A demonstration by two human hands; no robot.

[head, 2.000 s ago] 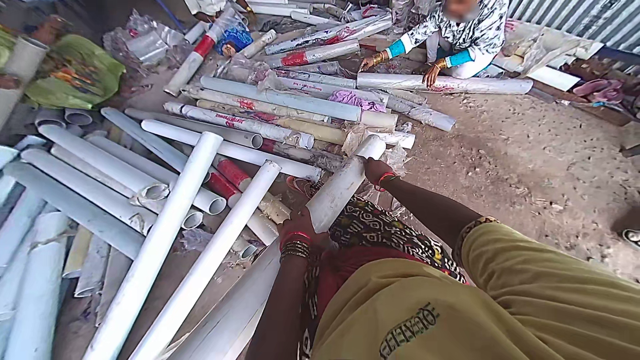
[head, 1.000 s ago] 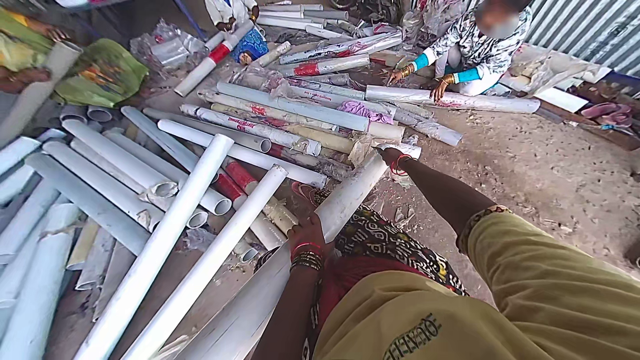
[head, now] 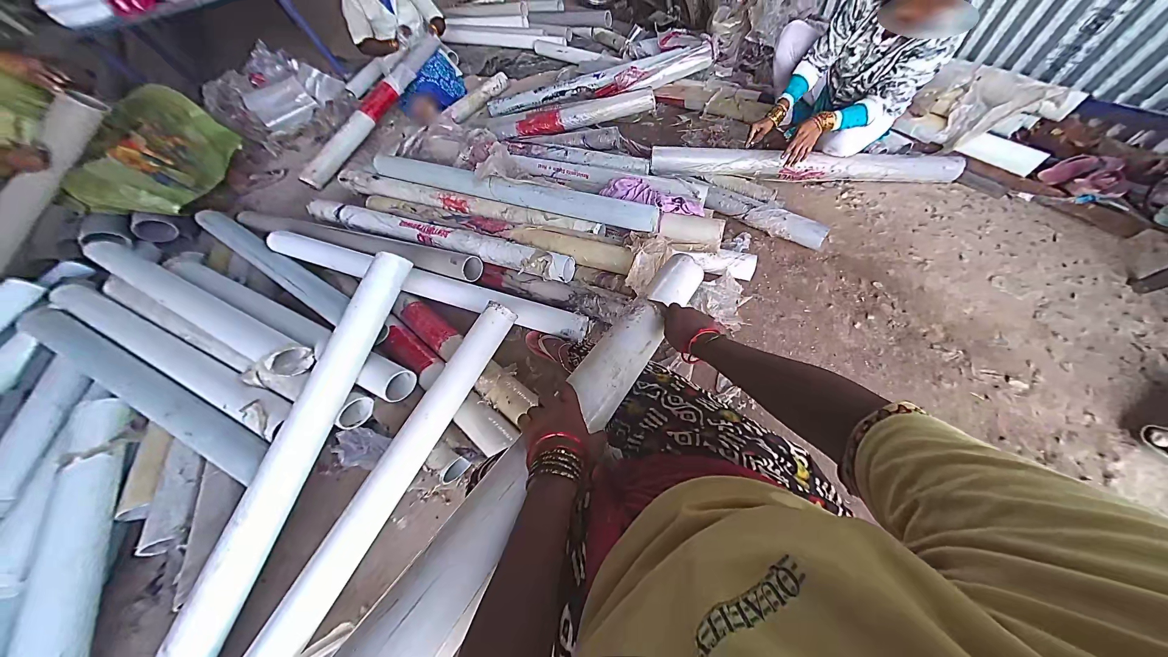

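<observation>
A long white tube slants across my lap from the lower left toward the upper right. My left hand grips its middle part, with bangles at the wrist. Close to the tube's far end, my right hand holds its side; whether something small is in those fingers cannot be told. Left of my left hand, two slimmer white tubes, one nearer and one farther, lean at a slant with their upper ends apart. Torn clear plastic film lies by the far end of the held tube.
Many white and grey tubes are heaped at left. More tubes, some with red wrap, lie ahead. A co-worker crouches at upper right, hands at a wrapped tube. Other people sit at upper left, beside a green sack. Bare earth floor stretches right.
My right hand has shifted a little along the held tube near its far end. My left hand stays on the tube's middle part. The view has swung slightly.
</observation>
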